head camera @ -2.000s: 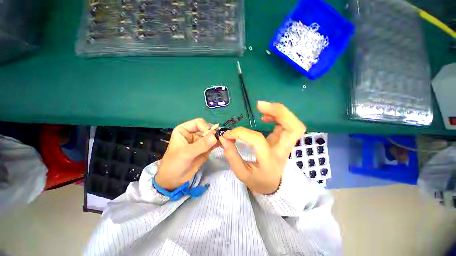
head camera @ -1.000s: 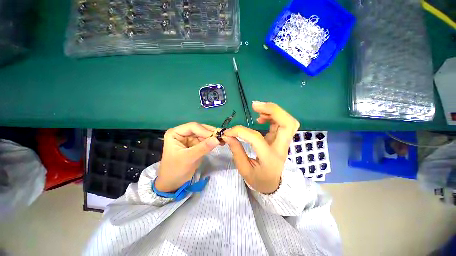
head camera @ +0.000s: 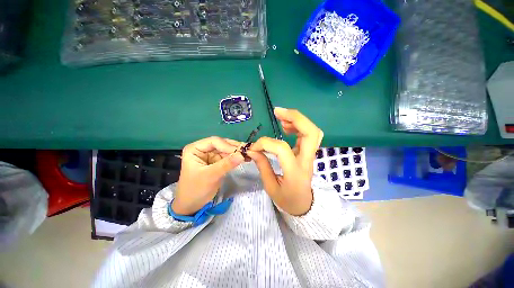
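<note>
My left hand (head camera: 204, 171), with a blue strap on its wrist, and my right hand (head camera: 288, 163) meet in front of my body at the mat's near edge. Their thumbs and forefingers pinch a tiny dark camera lens module (head camera: 246, 149), whose thin dark tail points up and right. The fingertips hide part of it. My right hand's other fingers are spread off it. A rounded square housing (head camera: 235, 109) with a pale rim lies on the green mat beyond the hands. Black tweezers (head camera: 267, 97) with a pale end lie right of it, their near end beside my right fingers.
The module blister tray (head camera: 163, 53) is at the far left. A blue bin (head camera: 376, 42) holds white parts (head camera: 336, 42); a few lie loose nearby. Empty blister trays (head camera: 441, 73) are right. Below the edge are a black compartment tray (head camera: 132, 194) and white tray (head camera: 360, 195). Pale sleeves show at both sides.
The module's tail has swung more upright between the fingers, which still pinch it. Both hands have shifted slightly left in view. The mat's objects also sit slightly further left as the view moved.
</note>
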